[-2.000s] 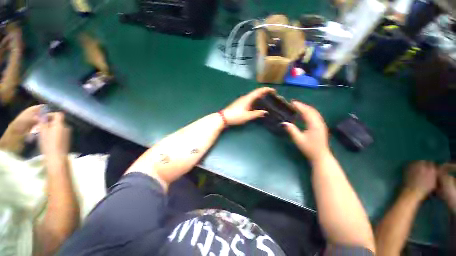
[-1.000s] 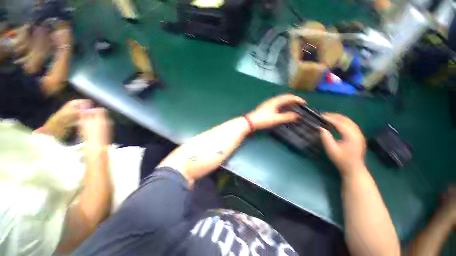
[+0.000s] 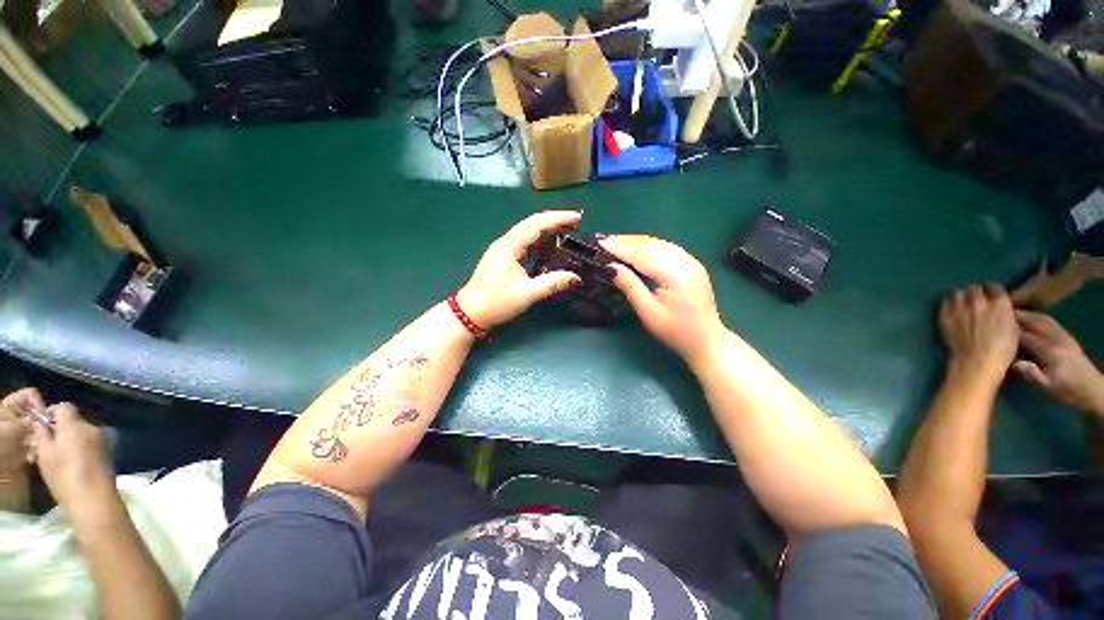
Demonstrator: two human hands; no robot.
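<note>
A black retail box point(image 3: 584, 281) is held between my two hands over the dark green bench top, near its front edge. My left hand point(image 3: 523, 269) grips its left side, with a red bracelet at the wrist. My right hand point(image 3: 663, 285) grips its right side, thumb and fingers at the upper edge. The top looks dark, with a narrow slot-like part at the upper edge; whether the flap is fully closed cannot be told. A closed black box point(image 3: 783, 253) lies on the bench to the right of my right hand.
An open brown carton point(image 3: 561, 151), a blue parts bin point(image 3: 637, 158) and a power strip point(image 3: 693, 42) with white cable stand beyond my hands. A black machine point(image 3: 291, 61) is at back left. An open box point(image 3: 136, 292) lies left. Neighbours' hands show at both sides.
The camera view has shifted and cleared. The held box is now more tilted, with its upper edge facing me; my hands remain on it. The closed box on the right shows still in place.
</note>
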